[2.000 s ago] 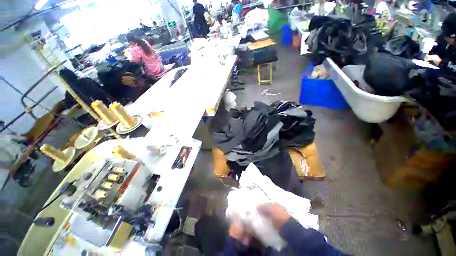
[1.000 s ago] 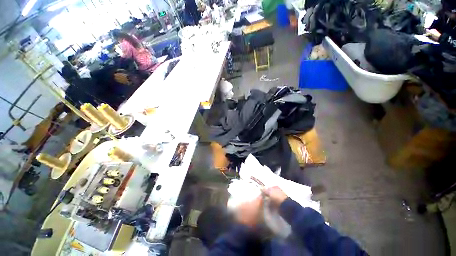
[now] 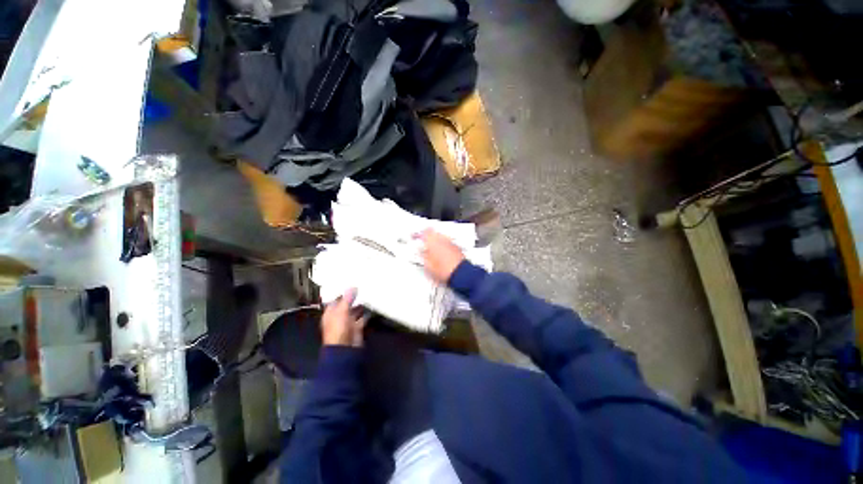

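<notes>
White fabric panels [image 3: 388, 284] lie in a loose stack over my lap, with a second part of the stack behind, and a thin brownish line between the two parts. My left hand [image 3: 343, 319] is at the near left corner of the stack, fingers on its edge. My right hand [image 3: 440, 255] rests on the right part of the stack with fingers bent; whether it pinches a panel or holds a small tool is hidden.
A dark garment heap [image 3: 331, 90] lies on a low wooden bench [image 3: 466, 142] ahead. The white machine table [image 3: 156, 312] and overlock machine [image 3: 66, 369] are at the left. A wooden frame [image 3: 724, 302] and a brown box [image 3: 634, 104] stand at the right.
The view has tipped down and shifted right. My hands have moved apart: the left to the stack's near corner, the right on top of it. The white panels now lie flatter.
</notes>
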